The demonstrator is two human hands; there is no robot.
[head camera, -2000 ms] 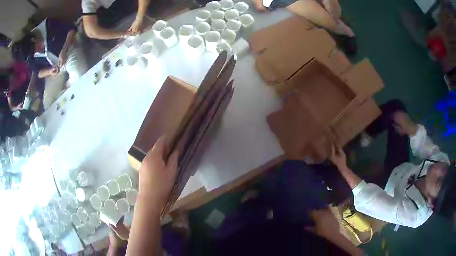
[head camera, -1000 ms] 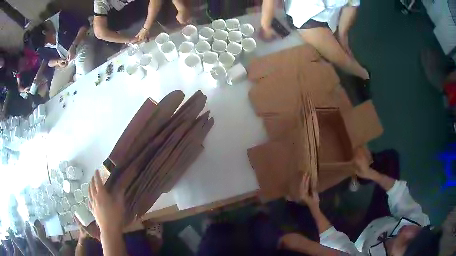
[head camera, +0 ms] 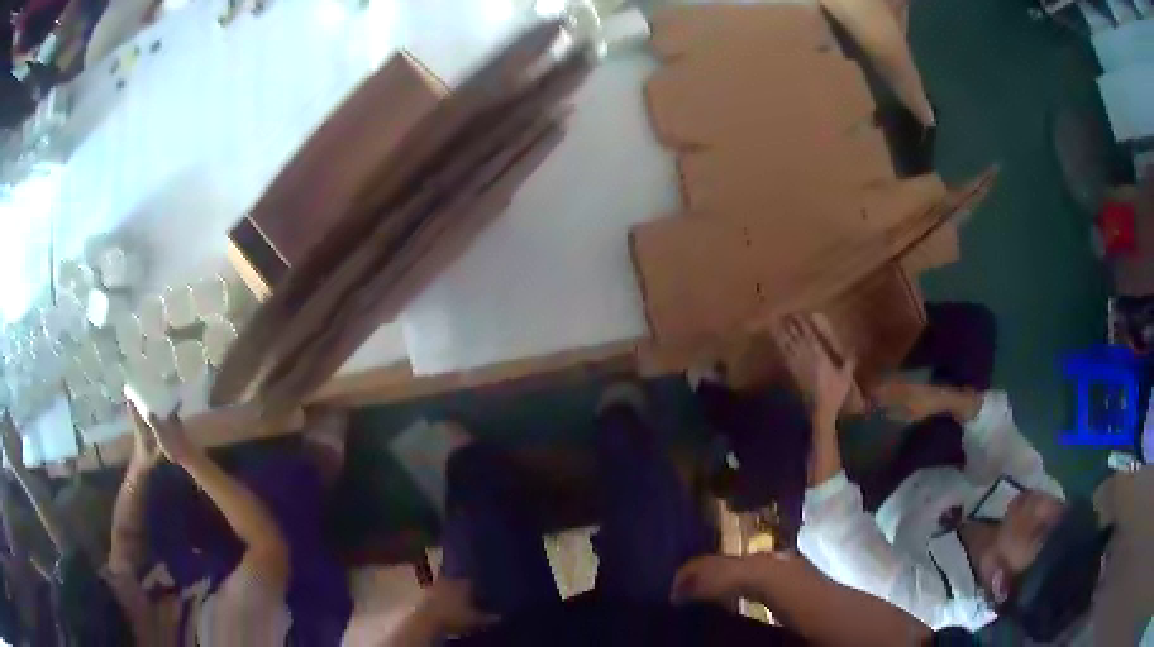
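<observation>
A fanned stack of brown die-cut blanks (head camera: pixel 418 221) stands tilted at the left front of the white-covered table, against an open brown box (head camera: pixel 335 164). Neither of my hands touches them. My left hand (head camera: pixel 449 607) is low beside my dark-trousered leg, blurred and close to the bottom edge. My right hand (head camera: pixel 711 578) is low by my other leg, its forearm coming from the lower right. Nothing shows clearly in either hand; their fingers are too blurred to read.
Flat blanks (head camera: pixel 759 139) cover the table's right end. A person in white (head camera: pixel 873 531) handles a raised blank and open box (head camera: pixel 886 316) there. Other people's hands and white cups (head camera: pixel 177 335) are at left. A blue stool (head camera: pixel 1101 394) stands right.
My left hand has left the fanned blanks and dropped low. The view has tilted down, showing my legs. The neighbour's blank has swung from upright to slanting over the box.
</observation>
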